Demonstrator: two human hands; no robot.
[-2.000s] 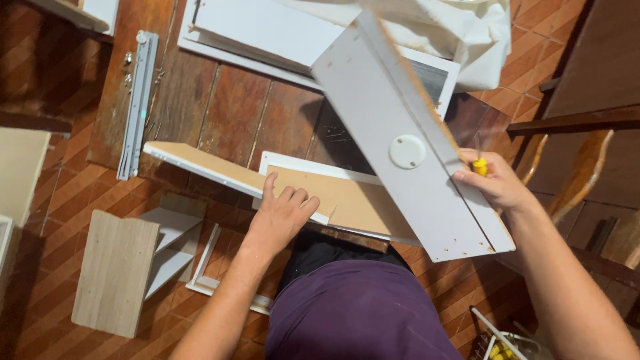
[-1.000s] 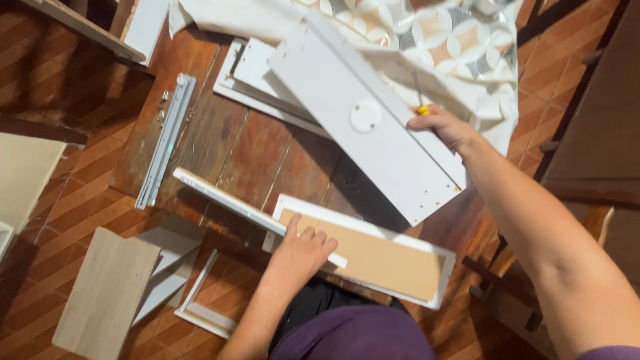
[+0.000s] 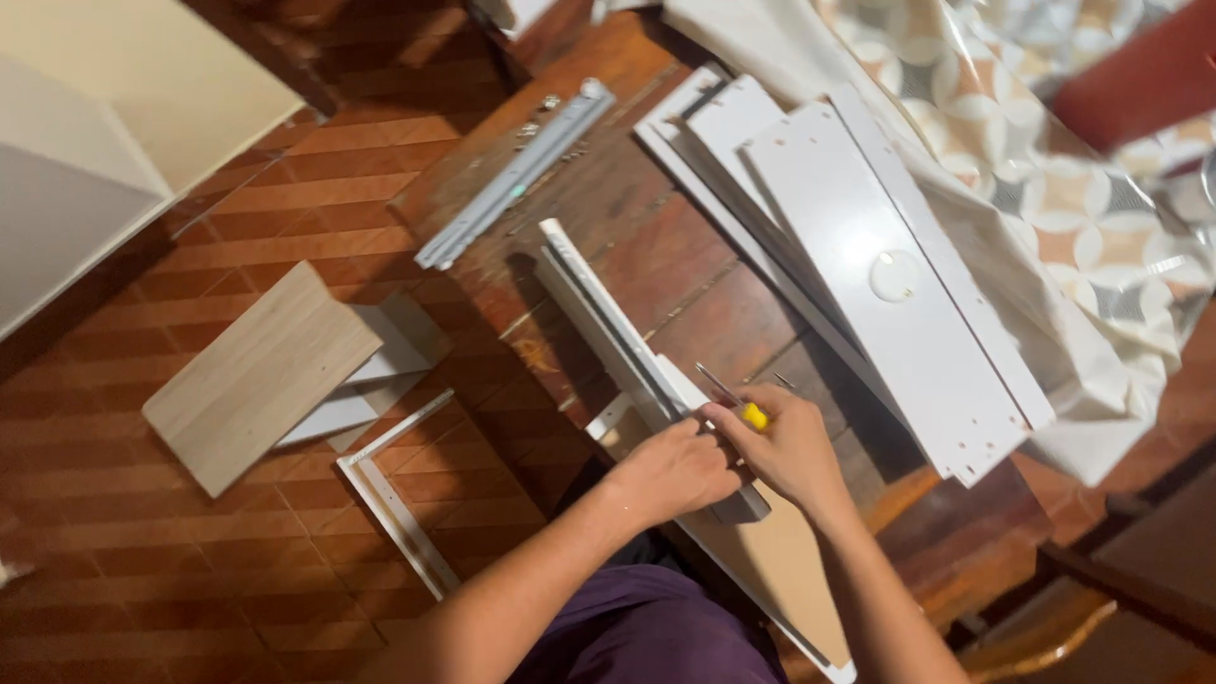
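Observation:
My left hand [image 3: 676,473] grips a narrow white board with a dark groove [image 3: 608,323], tilted across the table's near edge. Beside it, my right hand [image 3: 784,442] holds a screwdriver with a yellow handle [image 3: 755,416]; its thin shaft points up and left, and its fingertips are close to the board. Under both hands lies a white-edged panel with a tan face [image 3: 779,560]. A white panel with a round disc [image 3: 855,256] rests on other white pieces at the right of the wooden table.
Metal drawer slides [image 3: 522,180] and small metal parts [image 3: 527,130] lie on the table's far left. A patterned cloth [image 3: 1073,171] covers the far right. On the tiled floor are a wood-grain board piece [image 3: 266,380] and a white frame [image 3: 399,522]. A wooden chair [image 3: 1045,636] stands lower right.
The white panel with the disc, held up by my right hand before, now lies on the other pieces. My right hand has come beside my left at the narrow board. The view has turned.

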